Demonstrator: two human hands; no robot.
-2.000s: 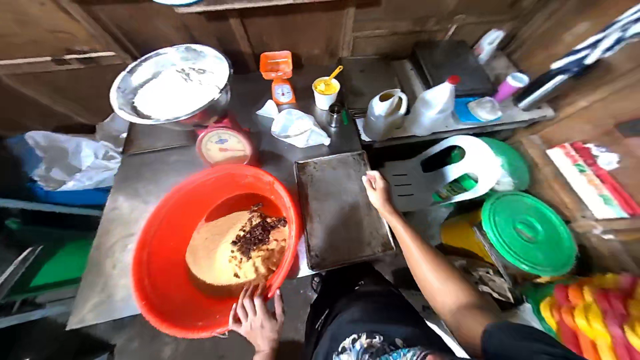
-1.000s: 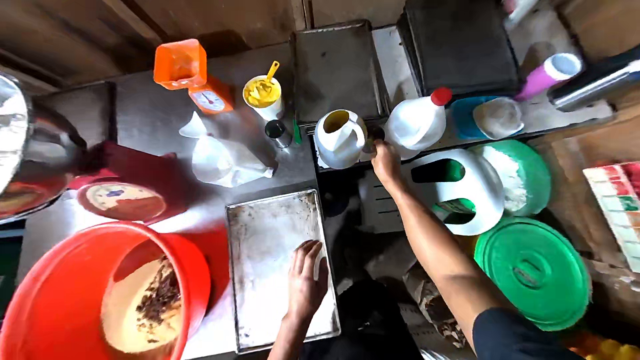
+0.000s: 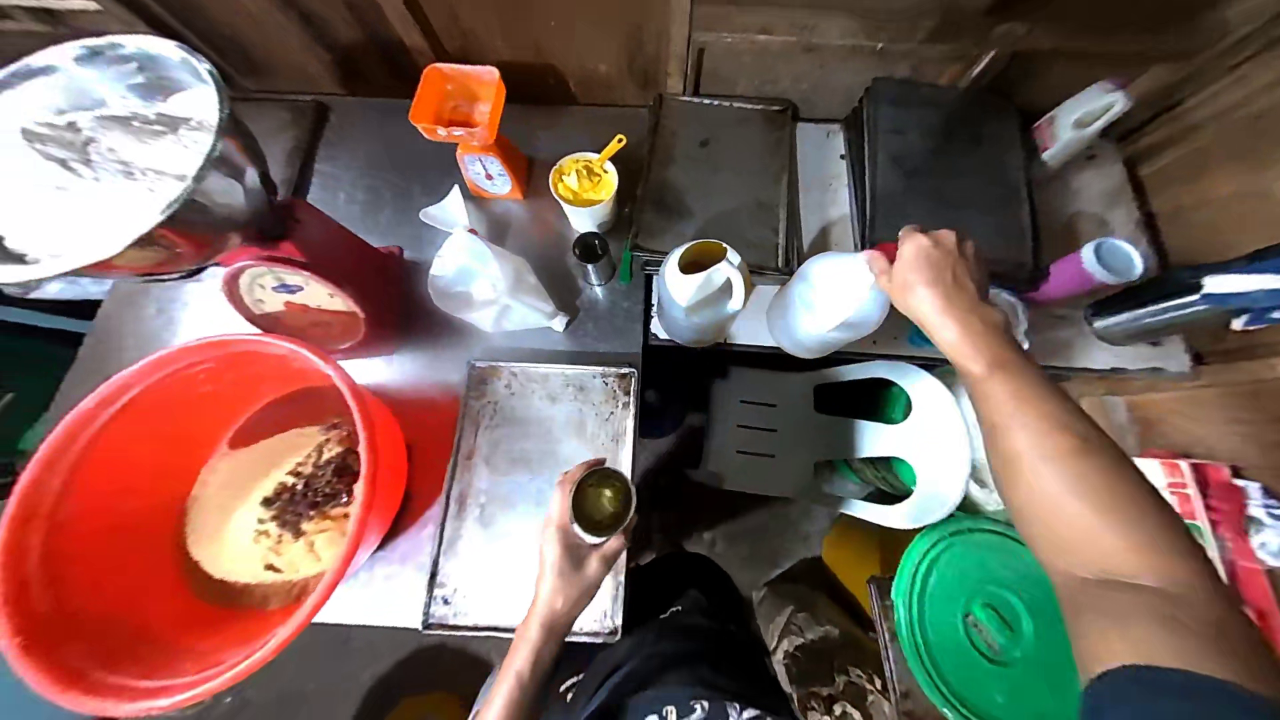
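Observation:
My left hand (image 3: 575, 560) grips a small round metal cup (image 3: 603, 502) above the lower part of a metal baking tray (image 3: 540, 420). My right hand (image 3: 935, 275) is closed around the red cap and neck of a translucent white plastic jug (image 3: 828, 305), which leans toward it. Just left of that jug is an open white plastic pitcher (image 3: 702, 290). A large red plastic basin (image 3: 75, 430) with pale tan powder and a dark brown clump inside is left of the tray. Beyond the tray lie a white plastic bag (image 3: 490, 285) and a small dark metal cup (image 3: 593, 258).
A red dial scale (image 3: 310, 280) carries a steel bowl (image 3: 190, 200) of white powder. Farther back are an orange scale (image 3: 490, 168) and a white tub (image 3: 585, 195) with yellow contents. Dark trays (image 3: 940, 180) stack at the back right. A white plastic chair (image 3: 780, 430) and green lid (image 3: 985, 620) are below.
My left hand, earlier on the tray without a cup, now holds one. My right hand has moved from the pitcher's handle to the jug's red cap.

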